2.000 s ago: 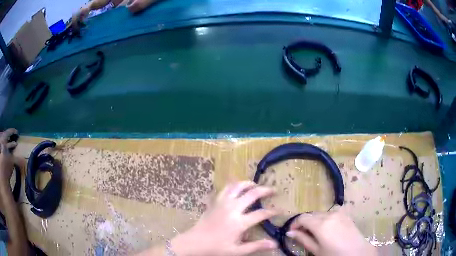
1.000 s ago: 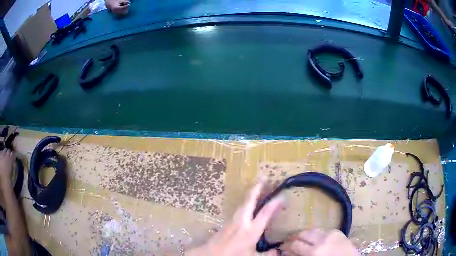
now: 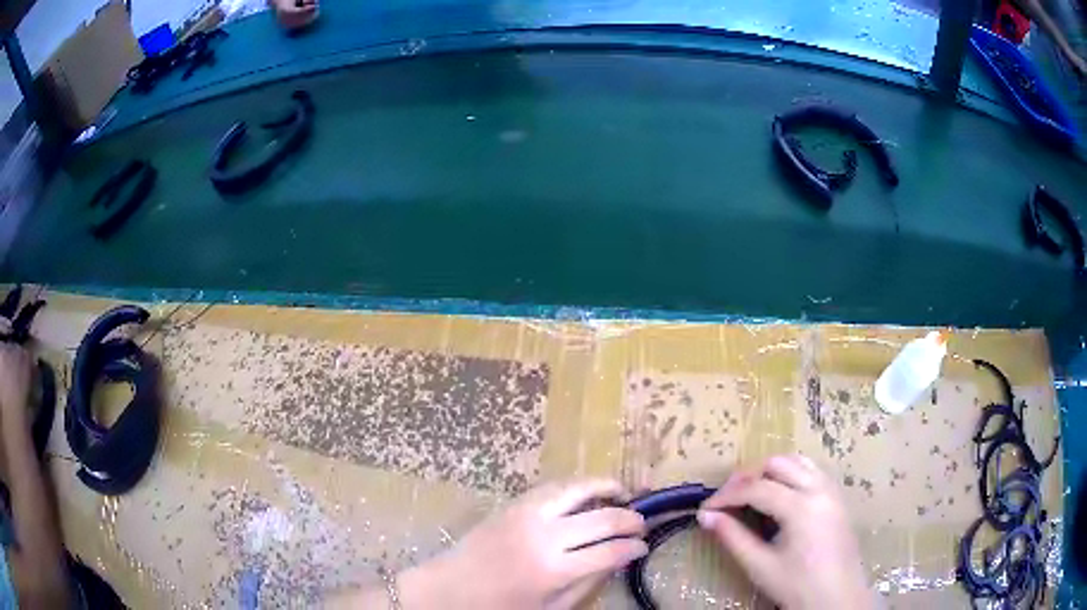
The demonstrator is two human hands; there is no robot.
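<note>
I hold a black padded headband (image 3: pixel 674 500) low over the cardboard mat near the bottom centre. My left hand (image 3: pixel 554 542) grips its left part, fingers over the band. My right hand (image 3: pixel 793 530) pinches at its right part with thumb and fingers. A thin dark strip (image 3: pixel 645 572) curves below the band between my hands. Its lower end is cut off by the picture's edge, and the rest of the band is hidden by my hands or out of the picture.
A white glue bottle (image 3: pixel 912 373) lies right, beside a strip pile (image 3: pixel 1011 512). Stacked headbands (image 3: pixel 113 411) lie left, near another person's arm (image 3: pixel 30 477). The green conveyor (image 3: pixel 513 226) beyond carries several spaced bands. The cardboard mat (image 3: pixel 584 405) has brown speckles.
The headband has turned and moved down and left between my hands; its wide arc no longer shows. My right hand has risen to its near right part. The conveyor bands have shifted right.
</note>
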